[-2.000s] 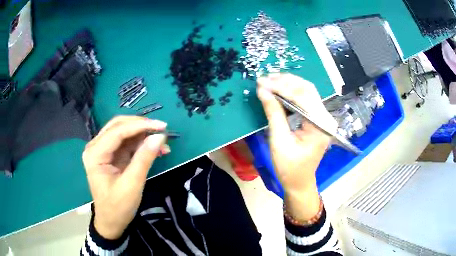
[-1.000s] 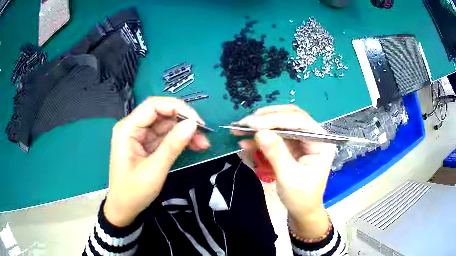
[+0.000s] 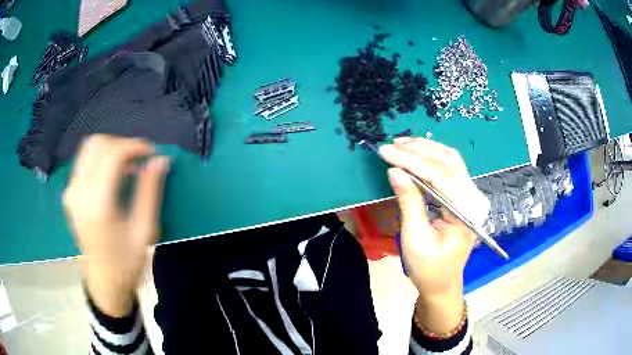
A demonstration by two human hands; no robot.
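Observation:
My right hand (image 3: 436, 208) holds slim metal tweezers (image 3: 466, 220), their tip at the lower edge of the pile of small black inserts (image 3: 367, 90). My left hand (image 3: 114, 208) is blurred, over the bench just below the dark straps (image 3: 125, 104); its thumb and fingers are apart and no part shows in it. Several narrow silver-edged connectors (image 3: 277, 104) lie in a small group between the straps and the black pile. Just below them lie two more bars (image 3: 267, 138), one dark and one silvery. A pile of tiny silver inserts (image 3: 461, 80) lies right of the black pile.
A dark ribbed tray with a pale edge (image 3: 578, 114) lies at the bench's right edge. Below it stands a blue bin (image 3: 565, 225) of silvery pieces. More dark connectors (image 3: 57, 59) lie at upper left, near a flat pinkish phone (image 3: 97, 12). A metal thermos (image 3: 500, 10) stands at the top.
My left hand has moved left, away from my right hand, and opened. A dark bar now lies beside the silvery one. My right hand and tweezers have moved to the black pile's edge.

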